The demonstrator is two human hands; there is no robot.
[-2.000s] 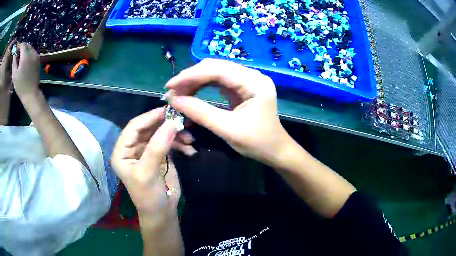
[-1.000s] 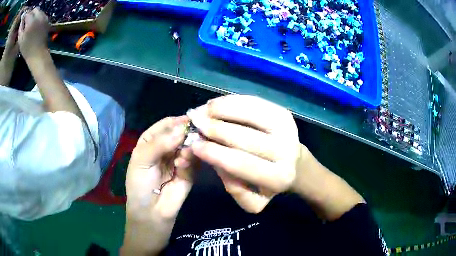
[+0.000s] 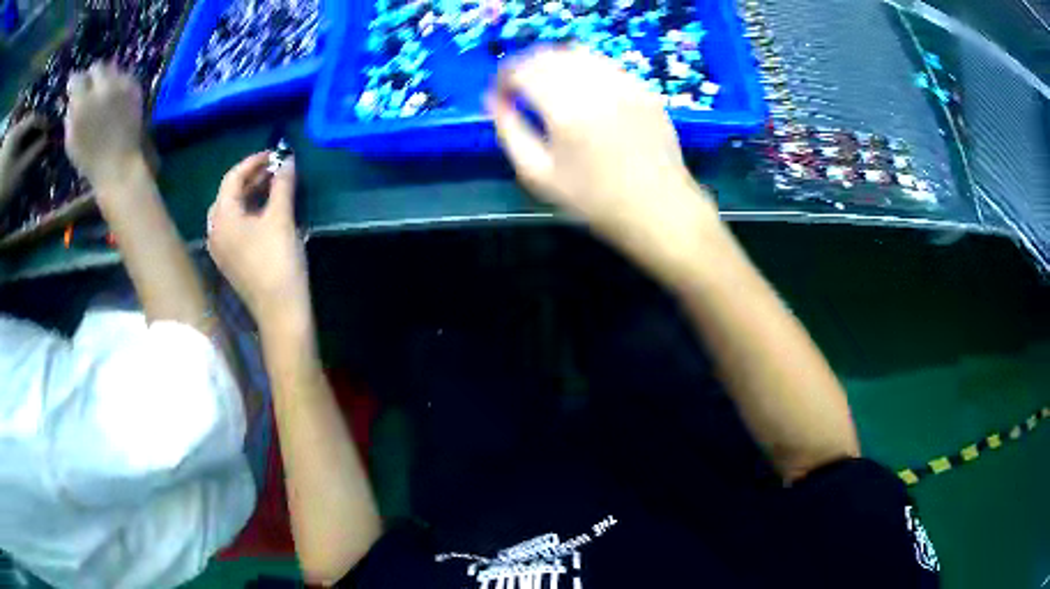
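My left hand (image 3: 259,230) is over the green bench, its thumb and index finger closed on a small silver and white wired unit (image 3: 280,155). My right hand (image 3: 599,138) is blurred above the near rim of the large blue tray (image 3: 449,135), its thumb and fingers curled. Whether it holds anything cannot be seen. Loose light-blue, white and black plastic parts (image 3: 397,86) lie heaped in the tray.
A smaller blue tray (image 3: 236,98) of fine parts stands left of the large one. A neighbour's arm (image 3: 161,247) reaches over a box of dark parts at the left. A clear blister tray (image 3: 829,92) with silver units (image 3: 858,161) lies at right.
My hands have come apart and moved forward over the bench. My left hand went left with the unit, my right hand to the large tray. The view has shifted.
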